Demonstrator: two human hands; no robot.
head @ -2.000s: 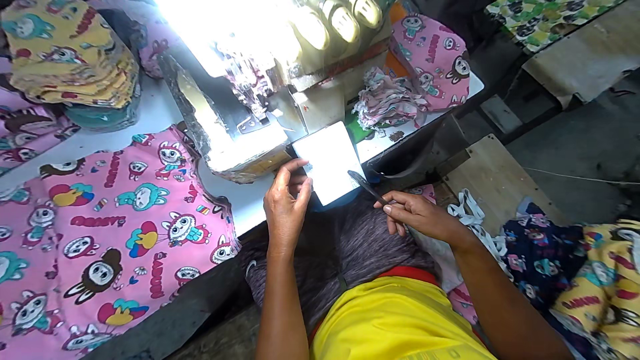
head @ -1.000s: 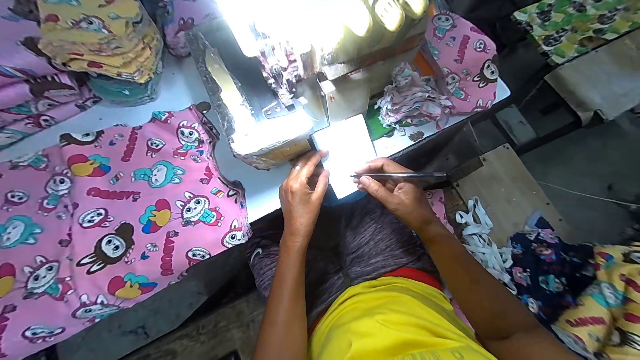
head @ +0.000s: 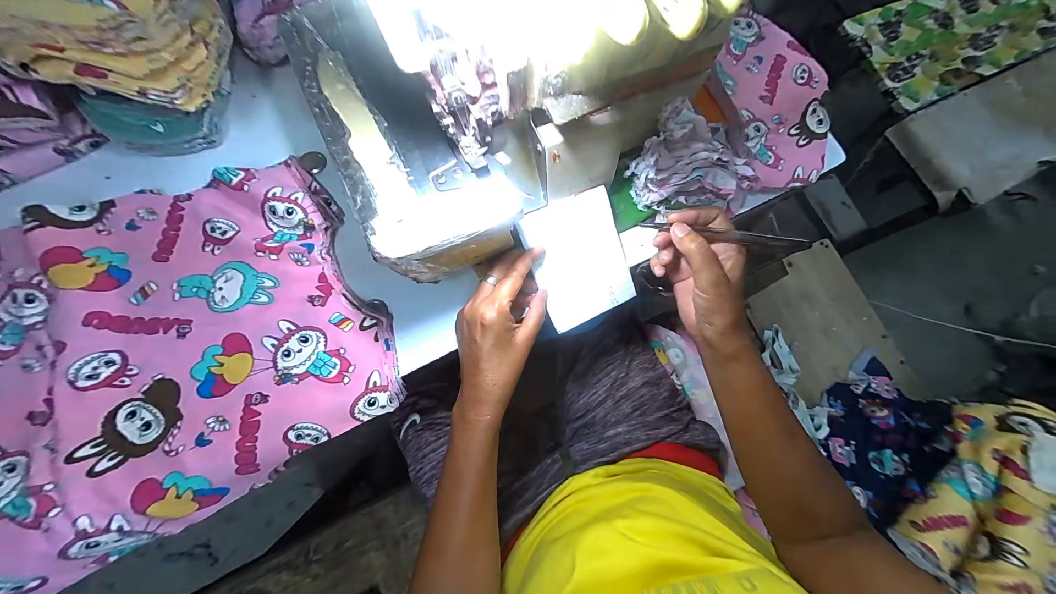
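My left hand (head: 499, 322) rests its fingertips on the left edge of a white pad or sheet (head: 582, 260), which glares in the lamp light at the table's front edge. Between the thumb and fingers of my right hand (head: 701, 268) is a thin dark pen-like tool (head: 751, 237), its slim end pointing left, off the pad's right side. Directly behind the pad stands a sewing machine (head: 462, 107), its needle area brightly lit. Whether the pad bears any marks cannot be told through the glare.
Pink printed fabric pieces (head: 206, 330) lie at the left, with folded yellow fabric (head: 124, 49) behind them. A heap of fabric scraps (head: 689, 161) and more pink fabric (head: 771, 99) sit right of the machine. Navy fabric (head: 883, 445) and yellow printed fabric (head: 982, 495) lie at the lower right.
My right hand has moved off the white pad to its right side, still holding the dark tool. My left hand remains at the pad's left edge.
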